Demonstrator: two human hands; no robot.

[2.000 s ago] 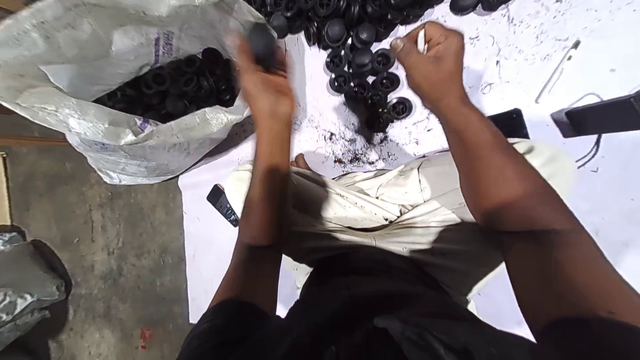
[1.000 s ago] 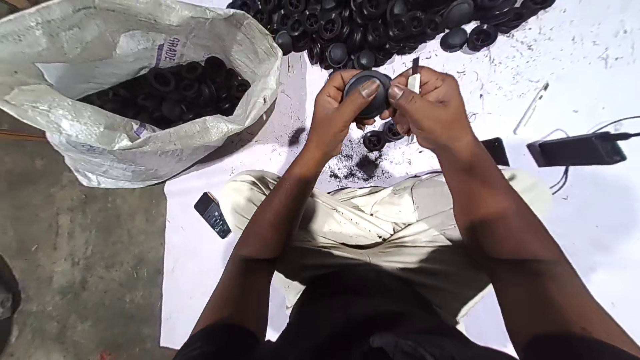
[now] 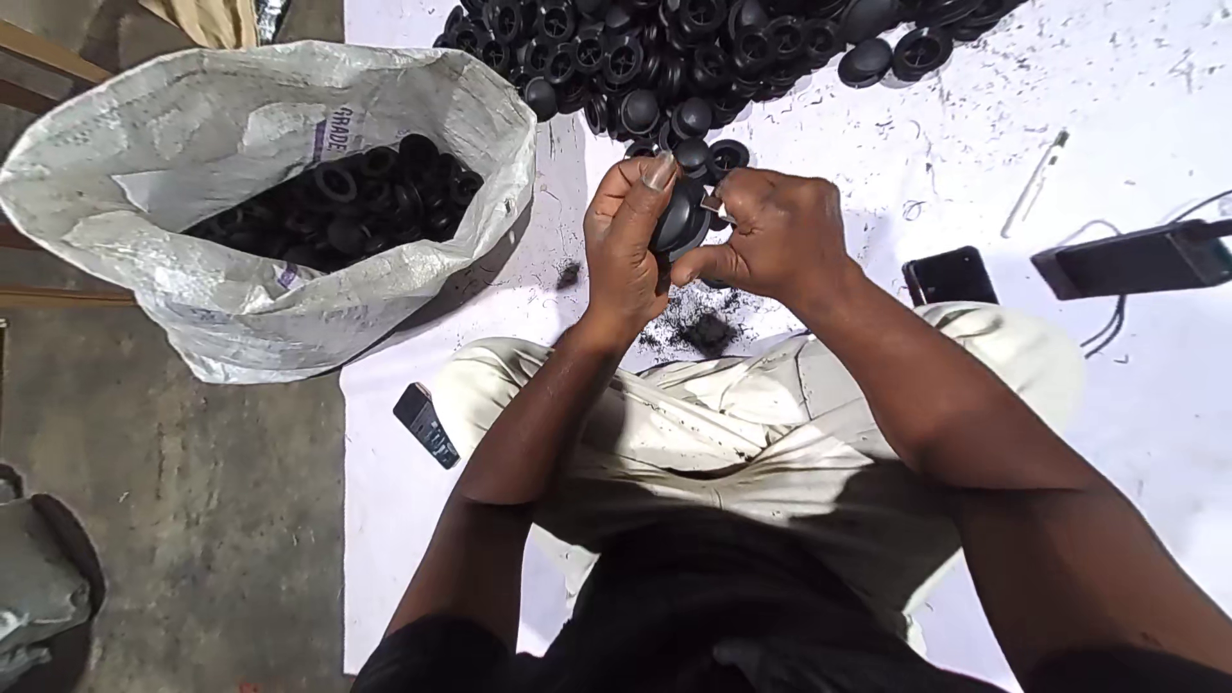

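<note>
My left hand (image 3: 626, 236) holds a round black domed part (image 3: 680, 218), rubber or plastic, tilted on edge between thumb and fingers. From the other side my right hand (image 3: 784, 231) grips a small blade (image 3: 714, 204) with a pale handle, mostly hidden in the fist, its tip at the part's rim. The right thumb touches the lower edge of the same part. Just beyond both hands lies a large pile of similar black round parts (image 3: 621, 58), some dome up, others showing a spoked inside. Dark trimmings (image 3: 707, 332) are heaped on the white sheet before my crossed legs.
A white woven sack (image 3: 260, 337), open at the top, stands at the left with black parts (image 3: 337, 183) inside. A keypad phone (image 3: 425, 425) lies by my left knee. To the right are a smartphone (image 3: 951, 276), a black box with cables (image 3: 1136, 260) and a thin pen-like tool (image 3: 1035, 183).
Two seconds ago my left hand was near the sack with a black part; now it is at my right hand, both on the part. Since one second ago the part has been turned onto its edge.
</note>
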